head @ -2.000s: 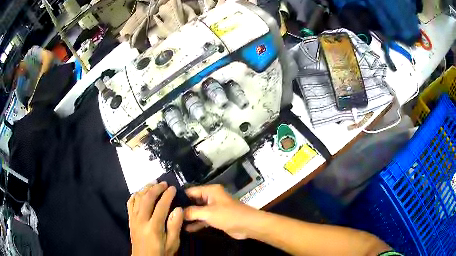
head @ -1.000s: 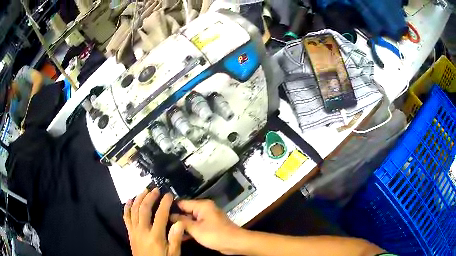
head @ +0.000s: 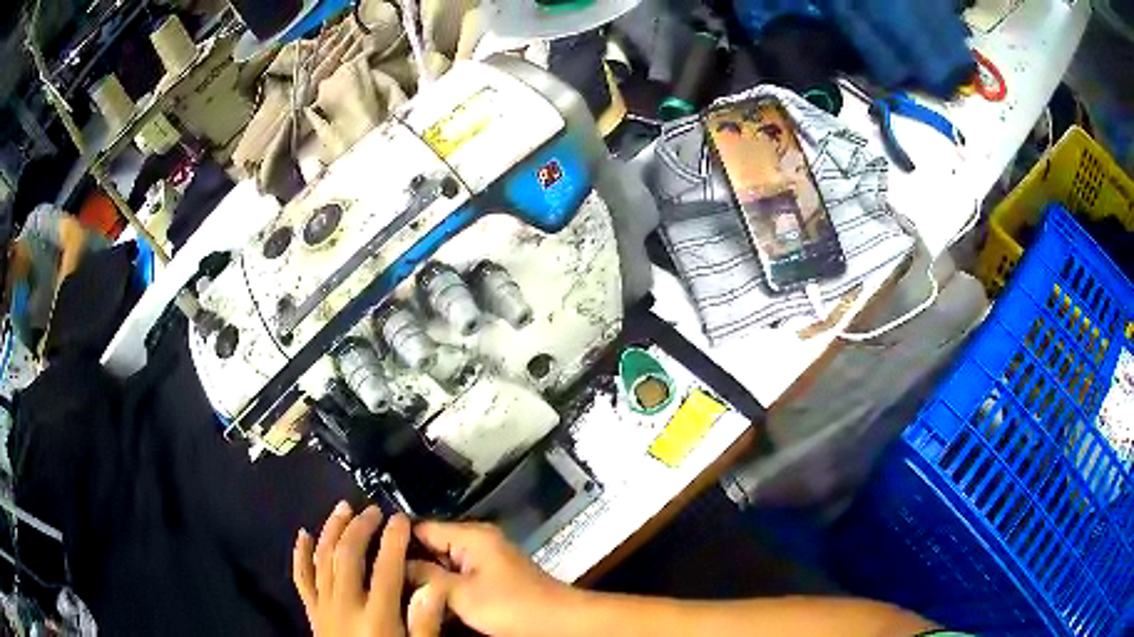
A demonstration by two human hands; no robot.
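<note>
The white grimy overlock machine (head: 547, 292) with its blue stripe stands in front of me. Its row of grey tension dials (head: 404, 330) faces me, and the dark presser foot area (head: 388, 479) is just beyond my fingertips. The black fabric garment piece (head: 149, 498) spreads left of the machine and under my hands. My left hand (head: 354, 579) lies on the black fabric, fingers extended and slightly apart. My right hand (head: 479, 575) touches it, fingertips bent and pinching black fabric near the needle area. The needle and the held edge are hidden.
A smartphone (head: 774, 193) with a charging cable (head: 926, 299) lies on striped cloth (head: 696, 268). A green-rimmed small object (head: 647, 386) sits beside a yellow sticker (head: 688, 429). A blue plastic crate (head: 995, 436) and yellow basket (head: 1057, 187) stand right. Blue-handled nippers (head: 923, 118) and beige fabric (head: 317, 106) lie behind.
The whole view has shifted, so the machine and table appear further left and more of the blue crate shows. Both hands stay together at the machine's front edge, on the black fabric.
</note>
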